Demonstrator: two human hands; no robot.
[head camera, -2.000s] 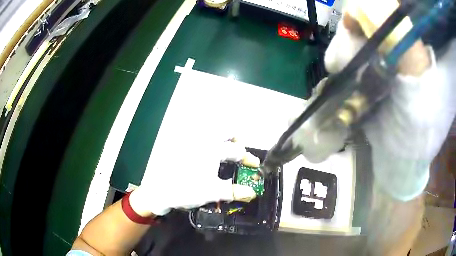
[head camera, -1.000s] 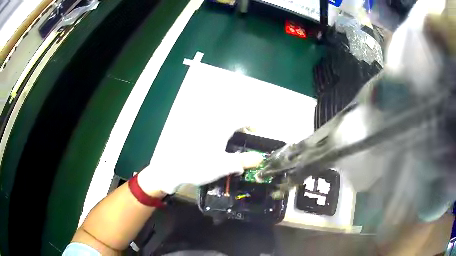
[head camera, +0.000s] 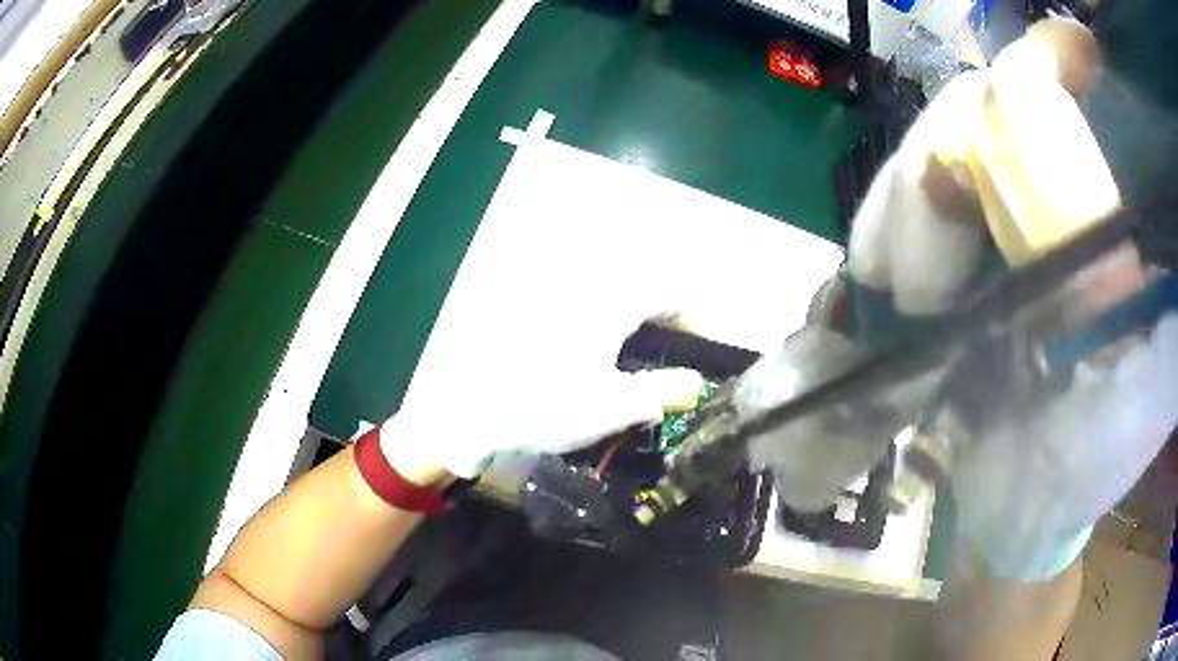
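Note:
The black housing lies on the white sheet, partly hidden by my hands and the screwdriver. A green circuit board shows inside it. My left hand, in a white glove with a dark red wrist band, holds the housing, its fingertips at the board. My right hand, gloved and blurred, is shut on the pneumatic screwdriver. The screwdriver slants down to the left over the housing; its brass-coloured end is near the yellow wires. The exact tip contact cannot be told.
A black cover with white blocks lies right of the housing, partly hidden. Stacked black shells stand beyond the white sheet. A red digital display is at the far end. A cardboard box is at lower right.
The view has shifted, so the bench things sit further right. The screwdriver and right hand have moved, and the screwdriver now covers the housing's middle. My left hand stays on the housing.

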